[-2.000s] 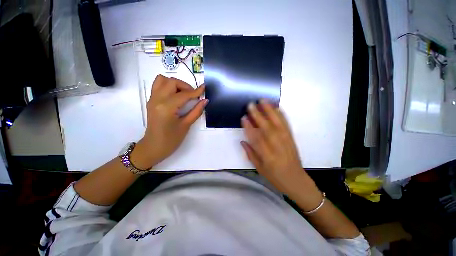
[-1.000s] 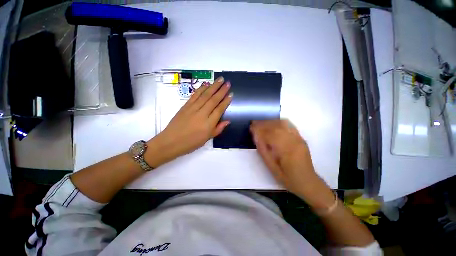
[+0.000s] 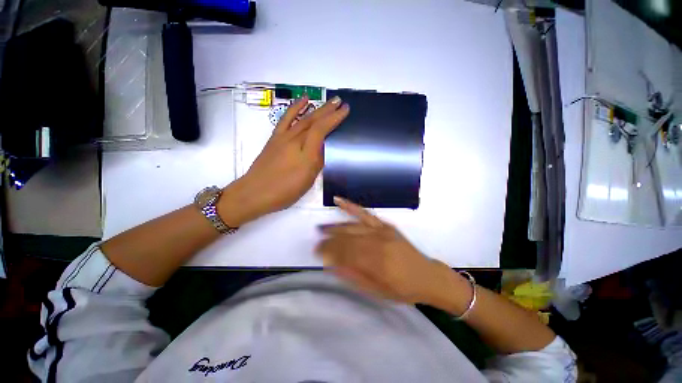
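Observation:
A glossy black display panel (image 3: 378,153) lies on the right part of a pale base (image 3: 247,161) on the white sheet. My left hand (image 3: 292,161) lies flat over the base, its fingertips on the panel's upper left corner and partly covering the round speaker (image 3: 277,114). The green circuit board (image 3: 310,93) and the battery with yellow end (image 3: 259,97) show above it. My right hand (image 3: 374,250) is blurred, just below the panel's lower left corner, one finger extended near that edge. It shows no clear object.
A blue roller (image 3: 217,10) with a black handle (image 3: 181,82) lies at upper left. A clear tray (image 3: 127,90) and a black panel stack (image 3: 46,97) are at left. A waiting base with wires (image 3: 628,172) lies at right beside stacked carrier sheets (image 3: 544,142).
The roller has come into view lying at upper left. My left hand has gone from beside the panel to flat on its corner. My right hand has moved off the panel, down and left.

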